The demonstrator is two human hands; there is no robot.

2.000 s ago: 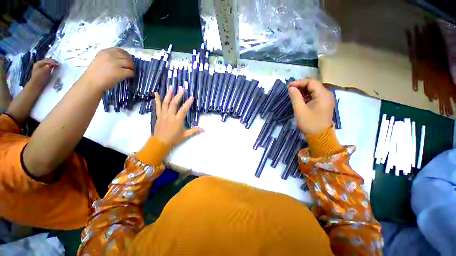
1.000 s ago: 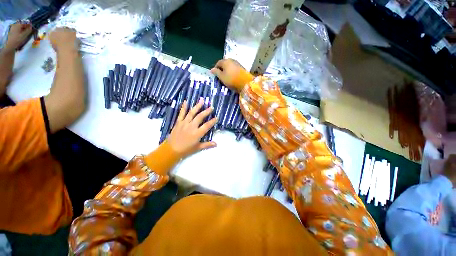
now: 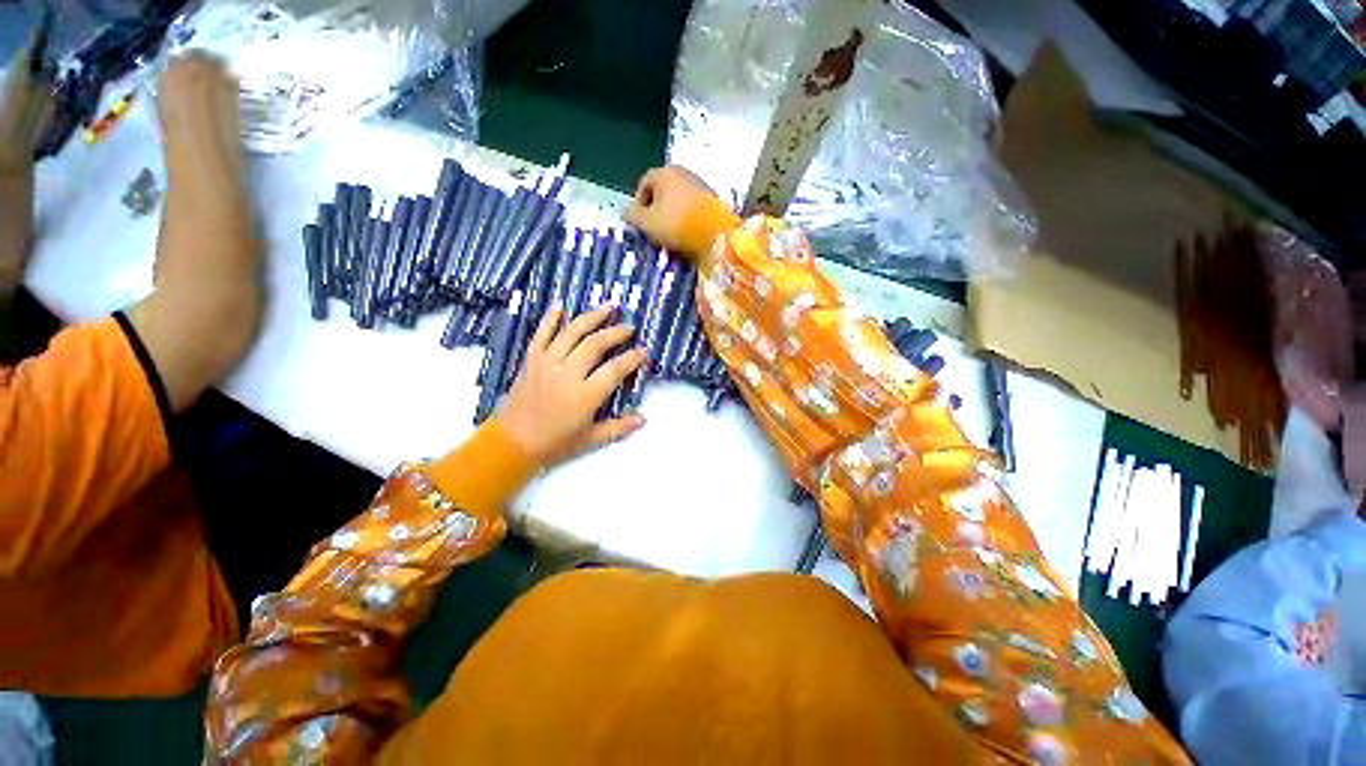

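Dark black tubes (image 3: 405, 258) lie side by side in an uneven row on the white sheet (image 3: 659, 501); some show pale or white tips at their far ends. My left hand (image 3: 569, 382) rests spread and palm down over the near ends of the middle tubes, thumb apart. My right hand (image 3: 670, 207) is at the far edge of the row, fingers curled; whether it pinches a tube tip is hidden. My right sleeve crosses over the right part of the row and covers many tubes.
Chipped pale upright (image 3: 809, 112) stands behind my right hand, between crinkled clear bags (image 3: 914, 165). Cardboard (image 3: 1094, 322) bears reddish-brown strips (image 3: 1221, 337). White sticks (image 3: 1142, 527) lie on green surface at right. A neighbour's arm (image 3: 210, 225) is at left; a light blue sleeve (image 3: 1273, 629) at right.
My right hand has moved left from the right-hand tubes to the row's far edge. My left hand stays spread on the tubes. The neighbour's hand at left has left the row. The view has shifted.
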